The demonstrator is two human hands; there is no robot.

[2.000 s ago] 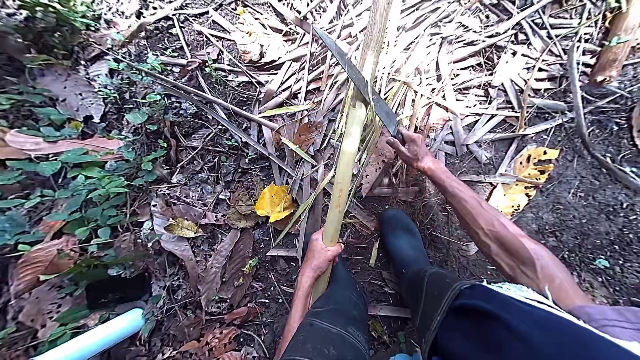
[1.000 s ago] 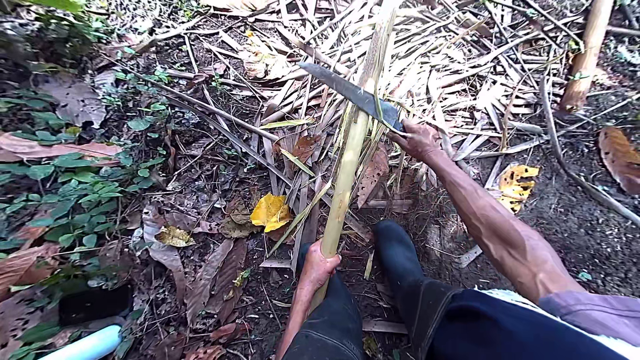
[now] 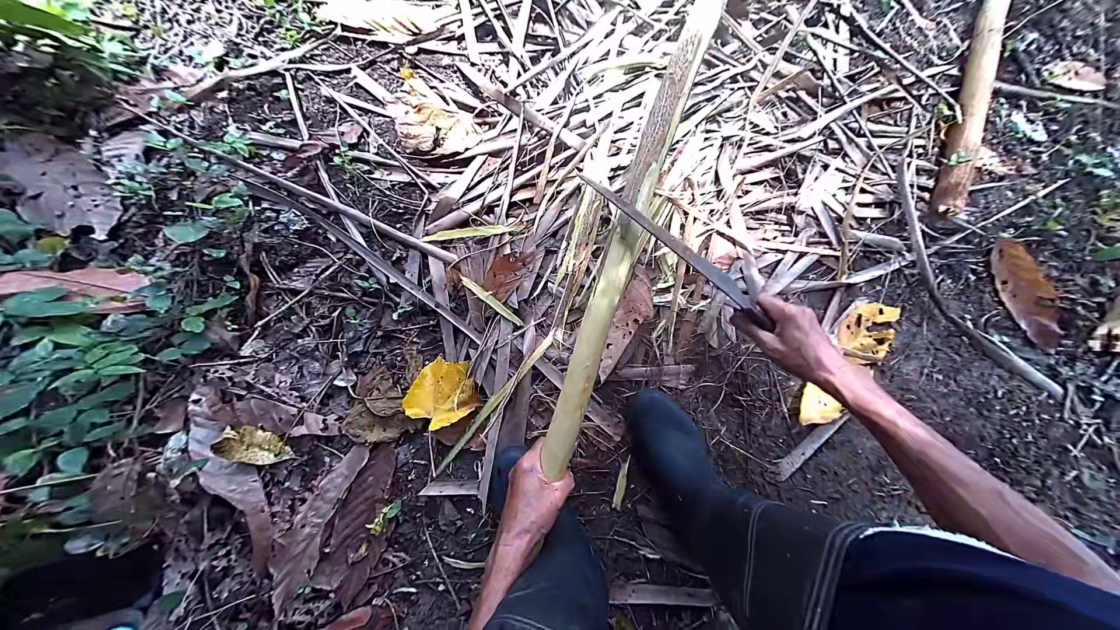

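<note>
My left hand (image 3: pixel 535 490) grips the lower end of a long pale stalk or pole (image 3: pixel 604 324), just above my left boot. The stalk slants up and slightly right; its lower part looks smooth and greenish, its upper part rougher and brown. My right hand (image 3: pixel 792 337) is closed on the dark handle of a machete (image 3: pixel 691 255). The blade points up and left, and its front part crosses the stalk in view; whether it touches cannot be told. Thin peeled strips (image 3: pixel 582 245) hang or lie along the stalk's left side.
Dry split strips (image 3: pixel 770 166) cover the ground ahead. A short wooden pole (image 3: pixel 967 114) stands or lies at upper right, near a curved stick (image 3: pixel 962 315). Black rubber boots (image 3: pixel 674 442) are on bare soil. A yellow leaf (image 3: pixel 440 393) and green plants (image 3: pixel 70 367) are at left.
The machete has moved off to the right along with my right hand, so less of its blade extends past the stalk. My left hand keeps its hold on the stalk's lower end.
</note>
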